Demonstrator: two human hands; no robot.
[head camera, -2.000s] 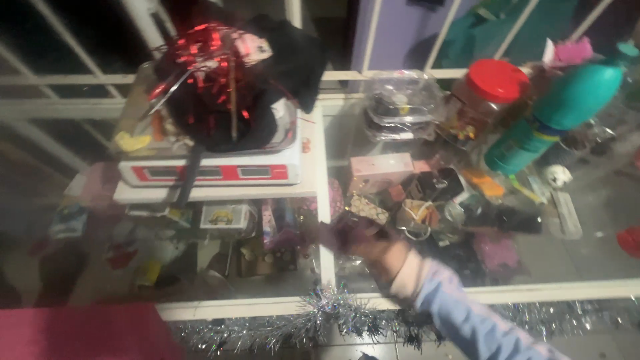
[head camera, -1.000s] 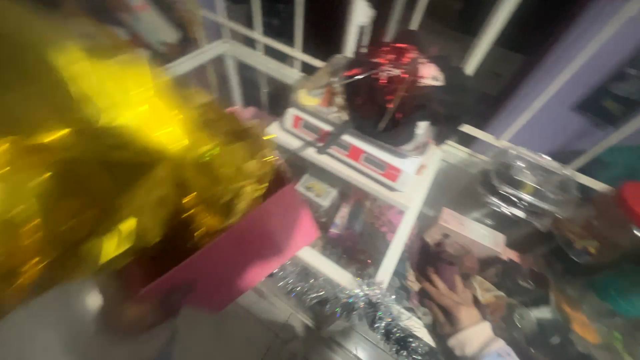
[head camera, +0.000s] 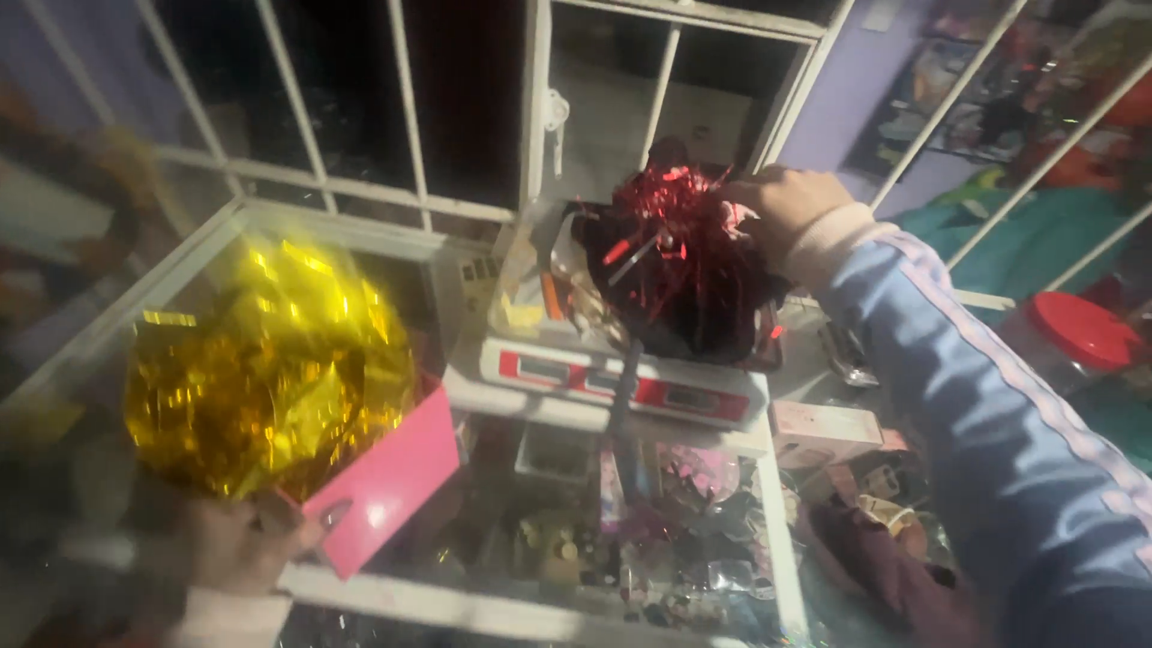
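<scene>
My left hand (head camera: 243, 540), blurred, grips the near edge of a pink box (head camera: 391, 486) heaped with shiny gold foil tinsel (head camera: 279, 369), over the left part of the glass counter. My right hand (head camera: 783, 211) reaches to the top right of a dark cloth or bag (head camera: 693, 315) with red metallic tinsel (head camera: 670, 198) on it; its fingers touch or grasp the upper edge, though blur hides exactly what they hold. That bundle rests on a white and red weighing scale (head camera: 621, 382). A red-handled tool (head camera: 617, 251) lies against the tinsel.
White metal bars (head camera: 405, 108) stand behind the glass counter (head camera: 522, 612). Small packaged goods lie under the glass. On the right are a pale pink box (head camera: 823, 432), a dark red cloth (head camera: 886, 567) and a clear jar with a red lid (head camera: 1084, 328).
My right hand has moved from among the small items right of the scale up to the tinsel bundle on it. The pink box with gold foil, absent from the oldest frame, is at the left. The view has shifted.
</scene>
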